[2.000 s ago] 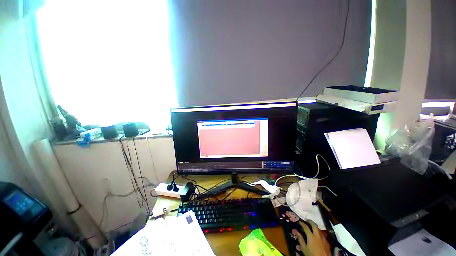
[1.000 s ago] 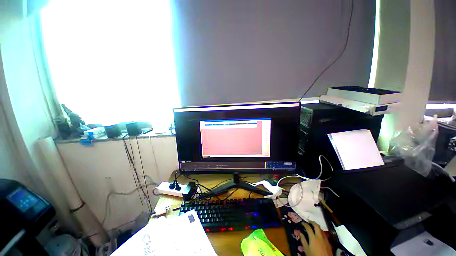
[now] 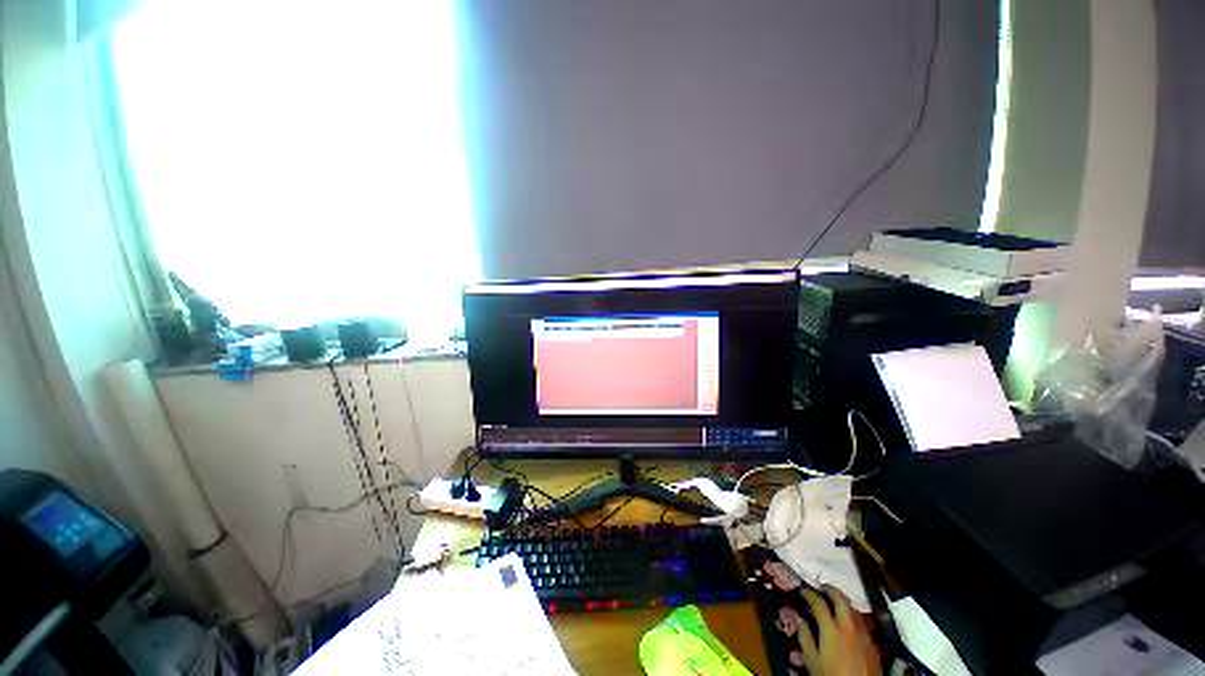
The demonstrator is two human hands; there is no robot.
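Note:
My right hand (image 3: 840,639) is at the bottom edge, partly cut off, resting with bent fingers over a dark computer mouse that is almost wholly hidden. It lies on the black mouse pad (image 3: 780,577) with a reddish pattern. The black keyboard (image 3: 621,568) with red-blue lights is left of it. The monitor (image 3: 628,370) shows a window with a pink-red area. White paper sheets (image 3: 443,627) with faint marks lie left of the keyboard. My left hand is not in view.
A bright green-yellow pack (image 3: 690,644) lies below the keyboard. A white power strip (image 3: 456,498) and cables lie behind it. A black printer (image 3: 1044,515) stands right, with a white sheet stack (image 3: 946,396) behind. A device with a lit display (image 3: 69,528) is far left.
The view has shifted slightly, so things sit a little further right in the picture. My right hand stays at the mouse pad with little visible change.

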